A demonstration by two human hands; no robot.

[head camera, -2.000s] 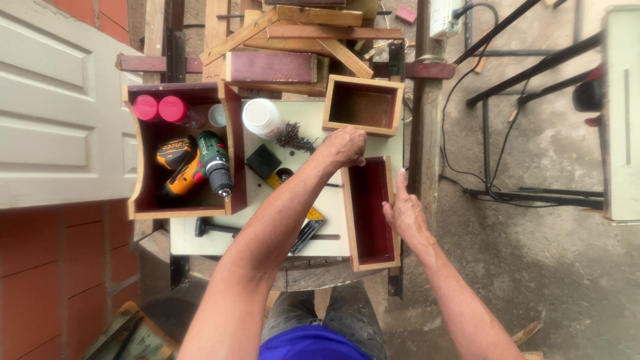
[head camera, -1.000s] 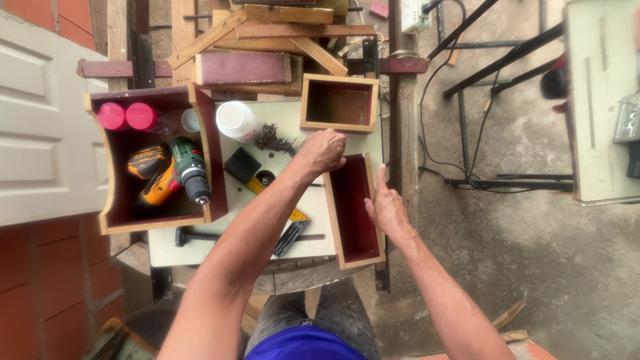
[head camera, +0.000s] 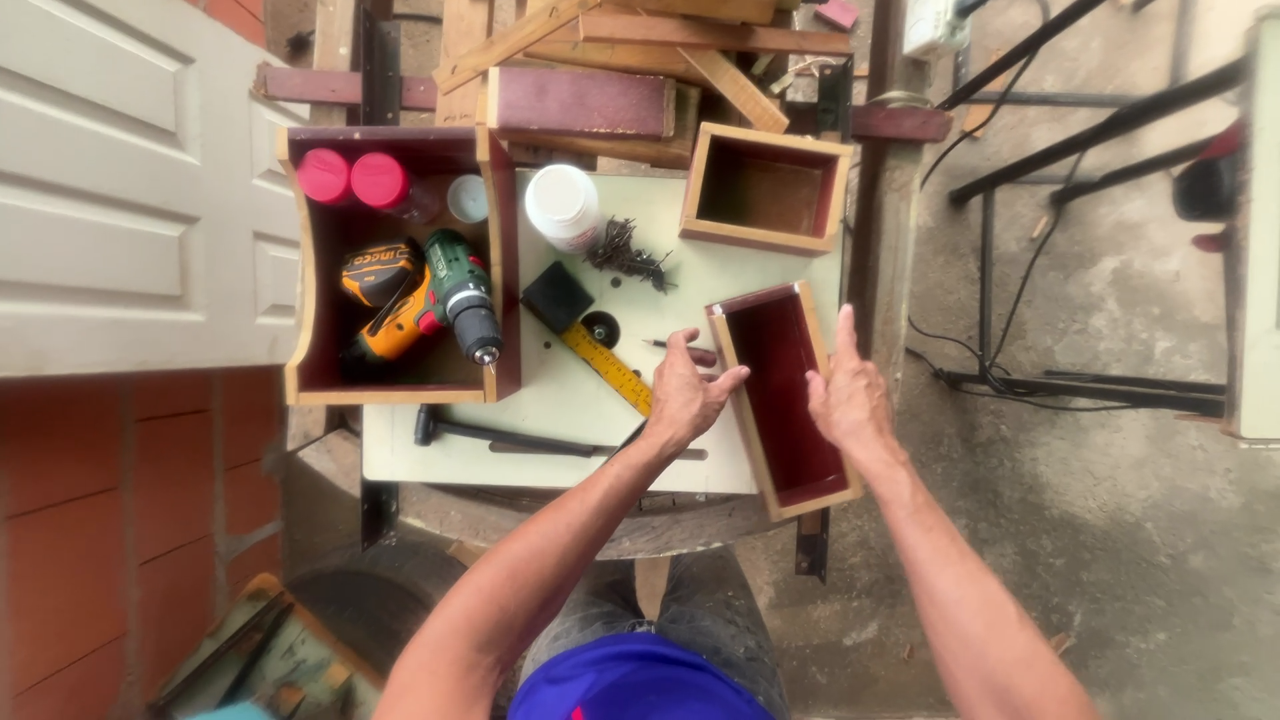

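My left hand [head camera: 690,390] is at the left side of a long open wooden box [head camera: 785,400] with a dark red inside, its thumb at the rim. Against the right side of that box rests my right hand [head camera: 850,395], index finger pointing away from me. The box lies tilted on the pale board [head camera: 430,475]. Beyond it sits a smaller wooden box [head camera: 768,188]. A pencil [head camera: 668,345] lies just past my left hand. Left of that are a yellow-bladed try square [head camera: 605,368], a black round piece [head camera: 600,328], a pile of nails [head camera: 630,255] and a white plastic jar [head camera: 562,208].
A larger wooden box [head camera: 508,300] at left holds a cordless drill [head camera: 440,300] and red-lidded jars [head camera: 378,182]. A hammer [head camera: 500,437] lies near the board's front. Wood offcuts [head camera: 660,40] are piled behind. Black metal frames [head camera: 1085,115] and a cable stand at right.
My left hand has moved from the far end of the long box to its left side. The long box has turned, its near end now further right and apart from the small box.
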